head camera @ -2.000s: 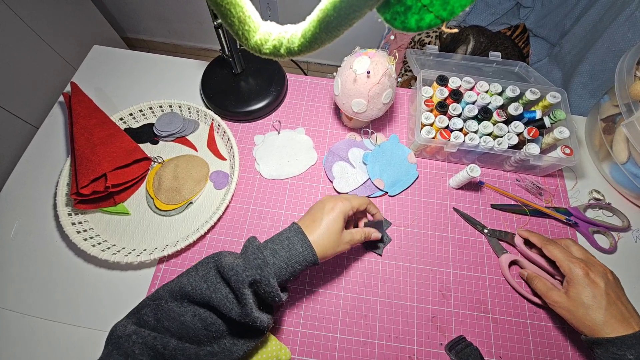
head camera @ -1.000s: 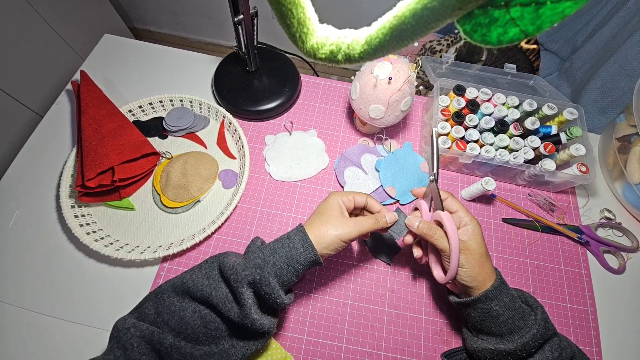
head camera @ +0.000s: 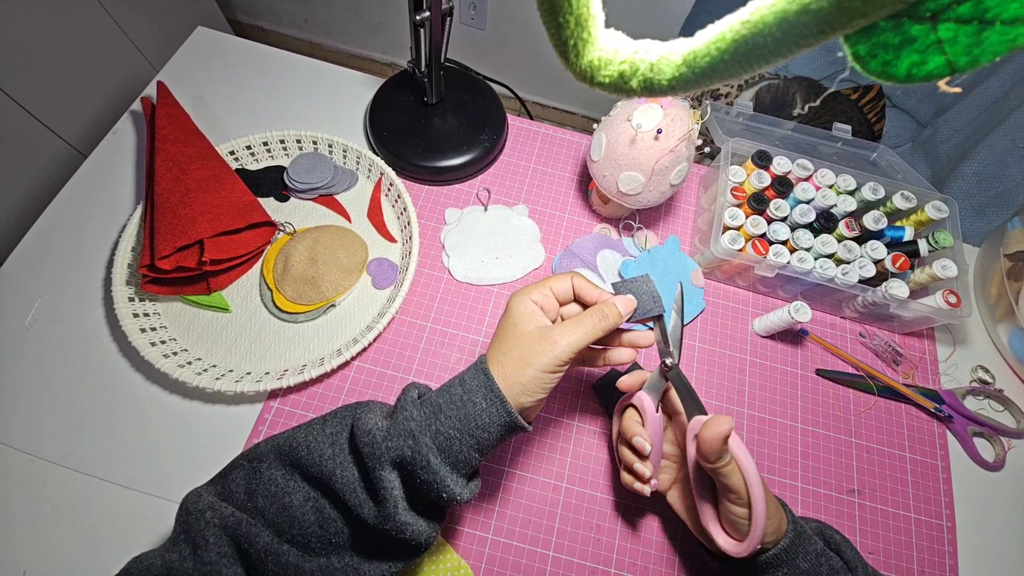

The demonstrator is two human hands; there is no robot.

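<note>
My left hand [head camera: 556, 336] pinches a small square of dark grey felt [head camera: 639, 298] between thumb and fingers. Pink-handled scissors [head camera: 669, 364] are in my right hand [head camera: 704, 472], blades parted and pointing up beside the felt's lower right corner. Below my left fingers a black piece of fabric [head camera: 612, 390] lies on the pink cutting mat [head camera: 528, 504], partly hidden. Behind the grey square lie a blue felt shape [head camera: 680, 292] and a purple felt shape [head camera: 582, 254]. A white felt shape [head camera: 492, 245] with a loop on top lies to their left.
A white woven tray [head camera: 232, 356] at left holds folded red felt [head camera: 196, 208] and felt cutouts. Behind the mat's middle are a black lamp base [head camera: 436, 128] and a mushroom pincushion [head camera: 642, 152]. At right are a thread box [head camera: 832, 280], a white spool [head camera: 782, 318], a pencil [head camera: 872, 372] and purple-handled scissors [head camera: 972, 424].
Two seconds ago the pink scissors lay toward the right under my right hand; they have since come up beside my left hand. The grey felt has been lifted from the mat, and the blades have parted.
</note>
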